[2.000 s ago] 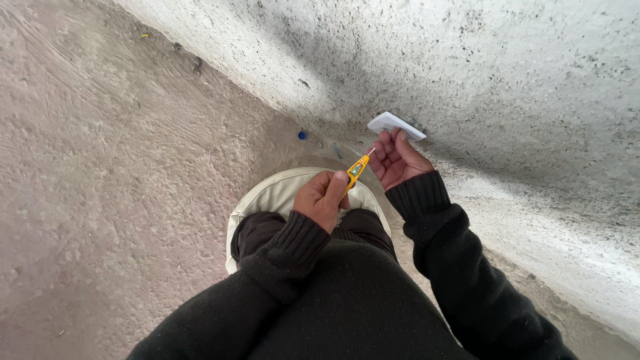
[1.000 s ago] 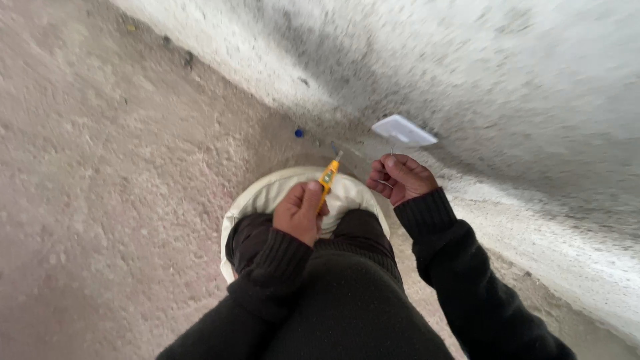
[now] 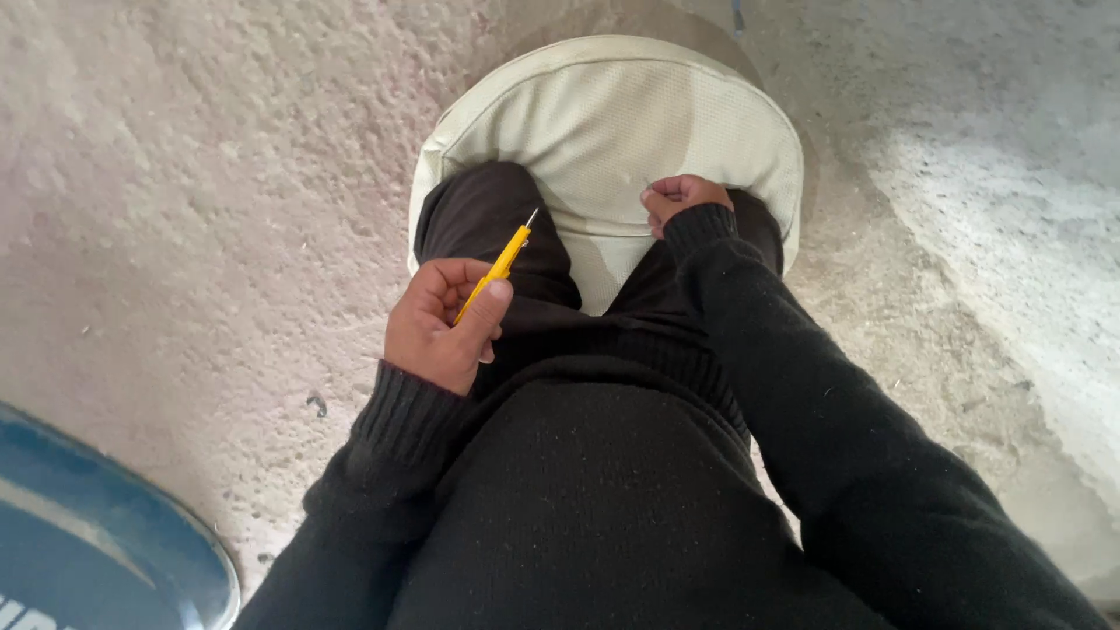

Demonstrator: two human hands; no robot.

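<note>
Between the thumb and fingers of my left hand (image 3: 451,324) is a slim yellow voltage tester screwdriver (image 3: 505,261), its metal tip pointing up and slightly right. My right hand (image 3: 685,201) is curled, fingertips together, above my right thigh and the cream fabric. Whether something small is pinched in it cannot be told. The round cream cloth-covered object (image 3: 612,131) spreads beyond my knees. My dark trousers and black knitted sleeves surround the hands.
Rough concrete floor (image 3: 219,175) lies around me. At the lower left is the rounded edge of a blue object (image 3: 114,490) bearing writing. A pale, rough surface (image 3: 1032,175) runs along the right. A small bluish piece (image 3: 738,16) lies at the top edge.
The view has dropped toward my lap; the white box on the wall is out of frame. My right hand has come back from near the wall to above my thigh. The yellow tester stays in my left hand.
</note>
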